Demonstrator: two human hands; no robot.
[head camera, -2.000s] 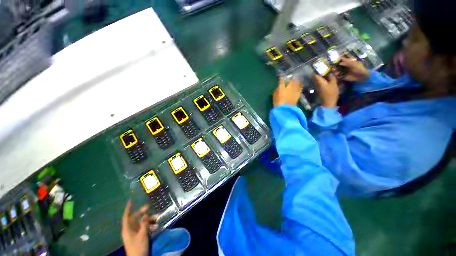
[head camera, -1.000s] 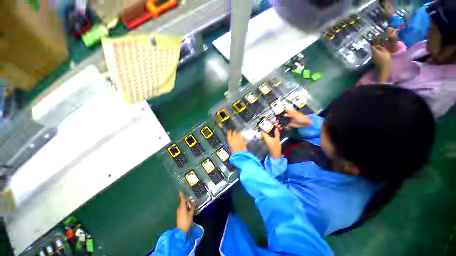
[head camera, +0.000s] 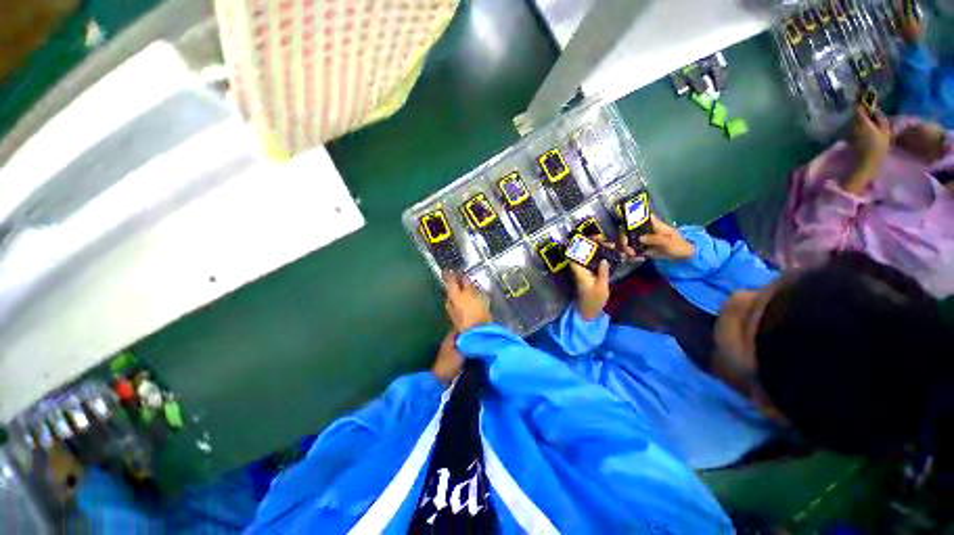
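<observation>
A clear blister tray lies on the green bench in front of me. Its back row holds several dark-screened keypad phones; the far right back pocket is empty. A faint yellow frame shows in the front row. My right hand is at the tray's near left edge, fingers around the rim, beside the leftmost phone. My left hand is just below it, partly covered by my right sleeve; its fingers are hidden. A neighbour's two hands hold phones with lit screens over the tray's front right.
A white raised board stands at the left, with a hanging patterned sheet above it. Green and grey batteries lie beyond the tray. Another battery pile lies lower left. The blue-smocked neighbour sits close right; a pink-sleeved person is farther right.
The tray of lit phones before me no longer shows as a separate tray. My left hand has moved up and right, close to my right hand. The view has shifted right.
</observation>
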